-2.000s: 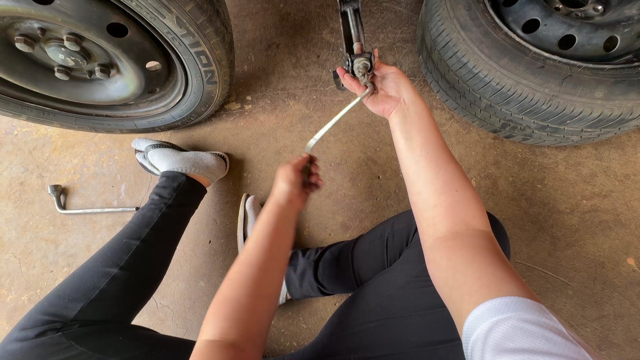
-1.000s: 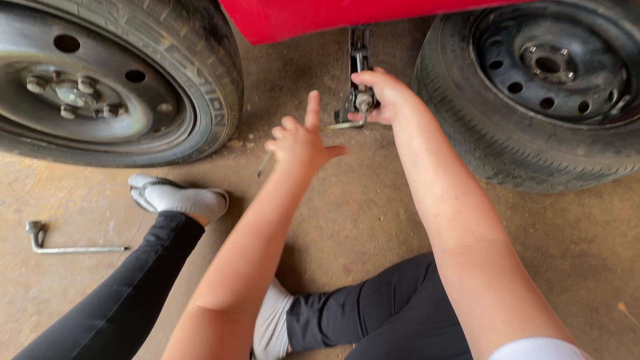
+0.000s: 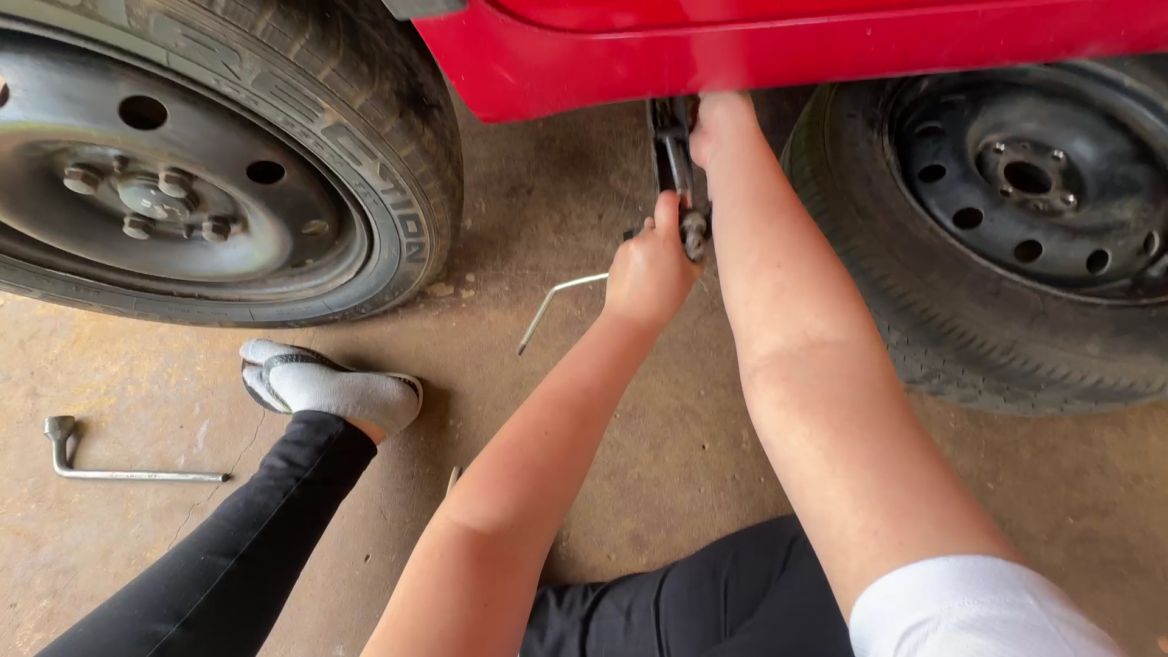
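A black scissor jack [image 3: 675, 151] lies under the edge of the red car body [image 3: 730, 55]. My left hand [image 3: 650, 265] is at its near end, fingers wrapped on the frame beside the screw joint. Higher up, at the jack's right side, is my right hand [image 3: 723, 119]; its fingers are hidden behind the jack and the sill. The bent metal crank handle [image 3: 557, 292] extends left from behind my left hand, above the concrete floor; its joined end is hidden.
A mounted wheel [image 3: 383, 164] stands at the left, and a loose wheel [image 3: 849, 210] lies at the right, partly under the car. An L-shaped lug wrench [image 3: 137, 475] lies on the floor at the left, near my sandalled foot [image 3: 338, 388].
My left hand has left the crank handle and taken hold of the jack's near end. My right hand has moved from that end farther up the jack. The view has tilted towards the car.
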